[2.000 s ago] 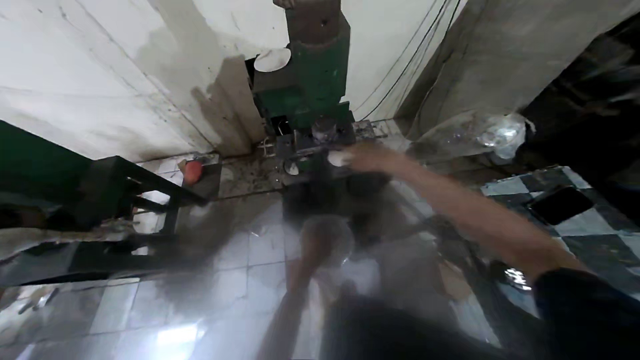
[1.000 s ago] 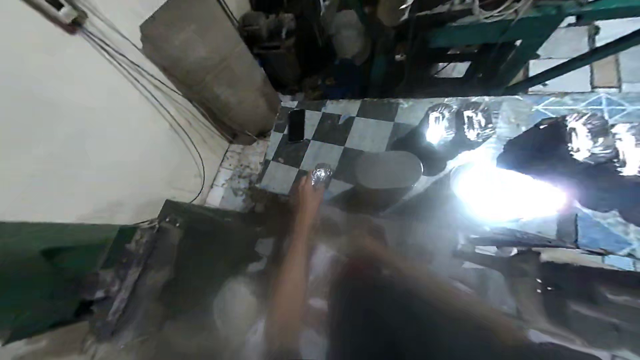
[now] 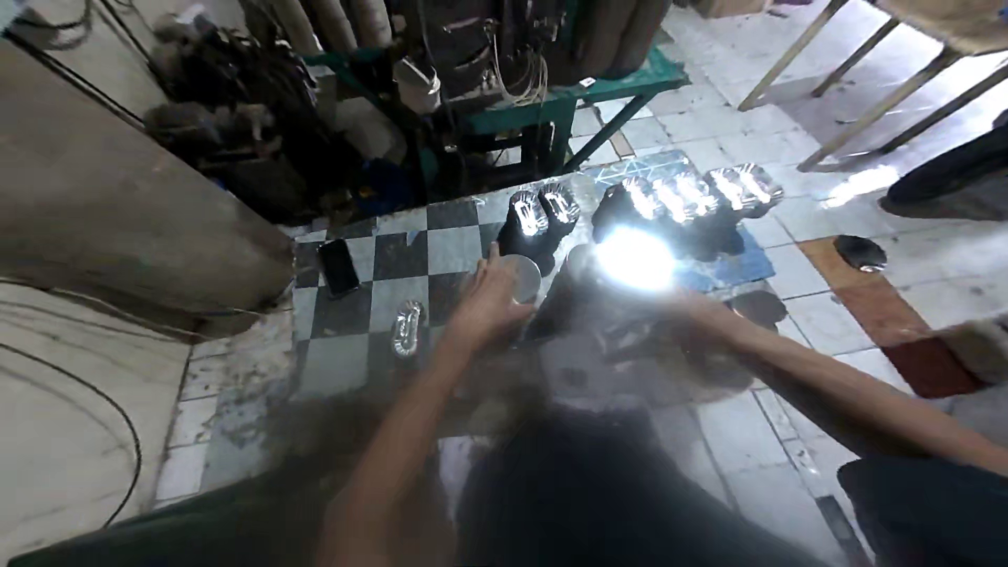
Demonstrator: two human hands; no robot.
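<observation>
My left hand (image 3: 490, 303) is at a round flat metal disc (image 3: 521, 277) on the checkered surface, thumb and fingers about its near left edge; whether it grips the disc cannot be told. My right hand (image 3: 681, 307) is blurred beside a bright glare and a shiny metal disc (image 3: 635, 258); its fingers are hidden. A small oblong fluted metal piece (image 3: 407, 328) lies left of my left hand. Past the hands stand stacks of shiny fluted metal pieces (image 3: 543, 209), with more stacks (image 3: 693, 195) to the right.
A black phone (image 3: 339, 268) lies on the checkered surface (image 3: 337, 364) at the left, beside a concrete pillar (image 3: 134, 173). A green metal bench (image 3: 575, 98) stands behind. Wooden legs (image 3: 862, 106) rise from the tiled floor at the right. Another dark disc (image 3: 861, 253) lies on the floor.
The view has swung far away from the green machine. My left hand has left the small shiny piece it was at one second ago and is now at the round disc.
</observation>
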